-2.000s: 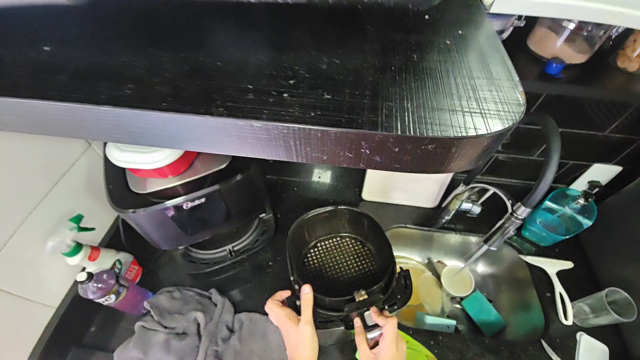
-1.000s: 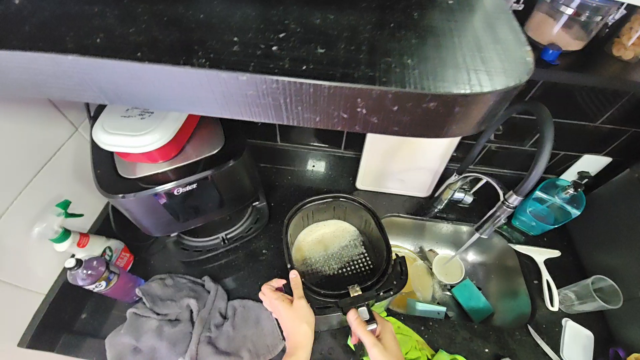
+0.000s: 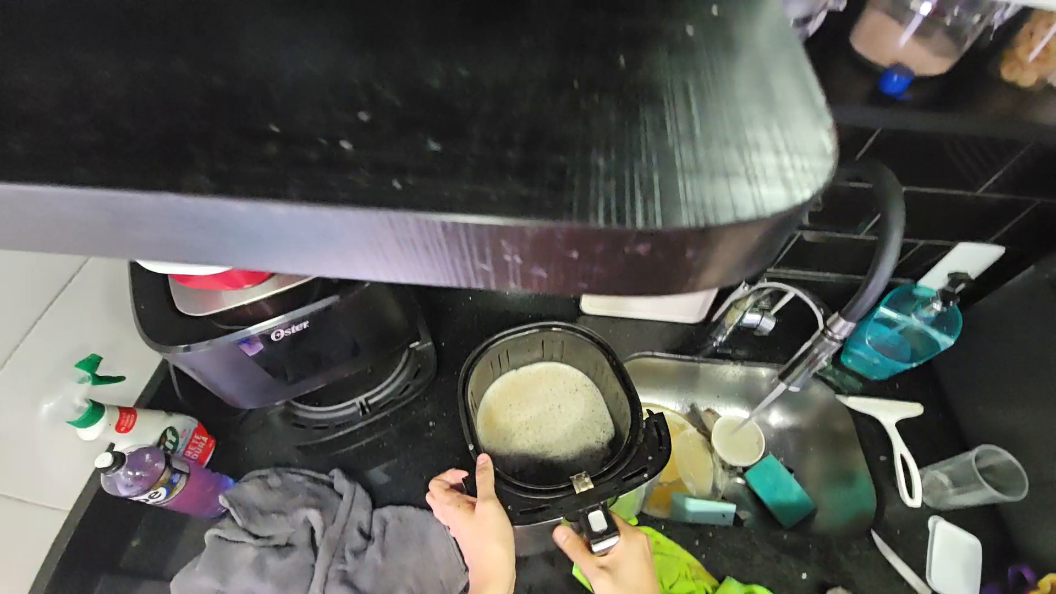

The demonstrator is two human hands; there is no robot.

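Note:
A black air fryer basket (image 3: 474, 388) with foamy, cloudy liquid (image 3: 544, 412) inside is tilted slightly at the counter beside the sink. My left hand (image 3: 480, 520) grips its near left rim, thumb up against the side. My right hand (image 3: 612, 557) is closed around the handle (image 3: 601, 528) at the front. To the left stands the Oster air fryer body (image 3: 272, 355), its drawer bay without a basket. A grey cloth (image 3: 305, 536) lies left of my left hand, and a bright green cloth (image 3: 676, 565) is beside my right.
The steel sink (image 3: 833, 462) holds a cup (image 3: 737, 440), a plate (image 3: 689, 462) and a teal sponge (image 3: 779, 490), with water running from the faucet (image 3: 821, 351). A black shelf (image 3: 412, 124) overhangs the counter. Bottles (image 3: 169, 481) stand left; a clear tumbler (image 3: 973, 477) lies right.
Cloudy liquid showed over part of the basket's perforated bottom one second ago and now covers it. Two seconds ago the perforations were bare. Both hands stay at the basket.

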